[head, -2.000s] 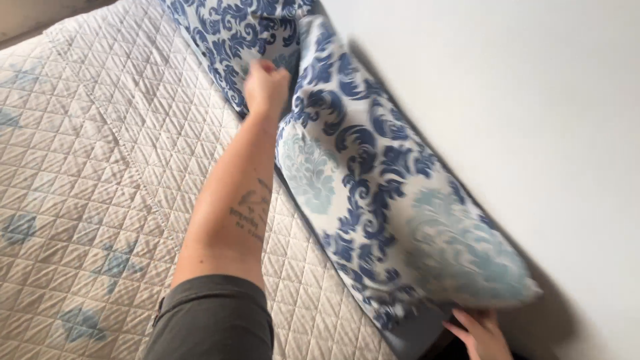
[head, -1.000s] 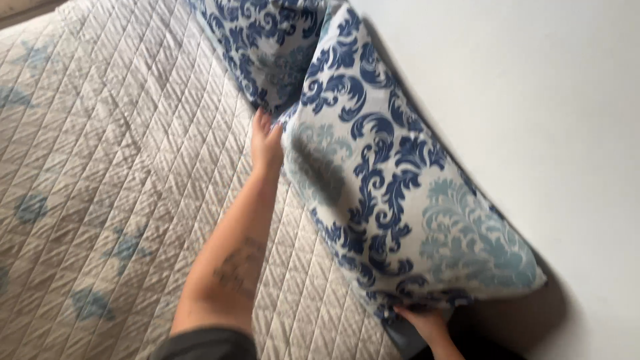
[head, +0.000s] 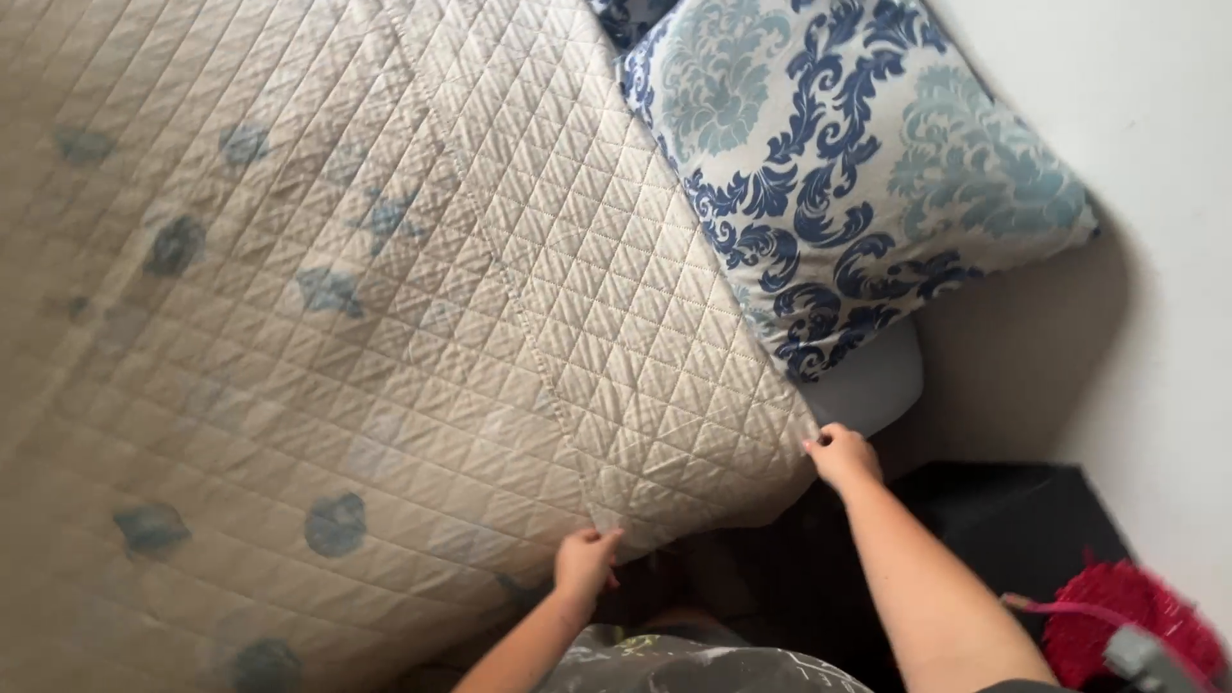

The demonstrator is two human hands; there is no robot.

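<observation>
A beige quilted bedspread [head: 635, 289] with faded blue flower prints covers the bed. My left hand [head: 585, 563] pinches its hem at the near side. Farther right, my right hand [head: 842, 457] grips the corner of the same bedspread, just below a pillow. That pillow [head: 847, 183], in a white case with blue damask scrolls, lies at the head of the bed against the wall. Part of a second blue-patterned pillow [head: 630, 19] shows at the top edge. Under the near pillow, a grey-white rounded corner [head: 871, 380] sticks out past the bedspread.
A white wall [head: 1107, 58] runs along the right. Beside the bed, at lower right, stands a black piece of furniture [head: 1011, 491]. A red shaggy object [head: 1107, 616] and a blurred grey item [head: 1150, 659] are near my right forearm.
Both hands have left the pillows and now hold the bedspread's edge. The near pillow lies flat, its lower end let go. The view has shifted toward the near side of the bed.
</observation>
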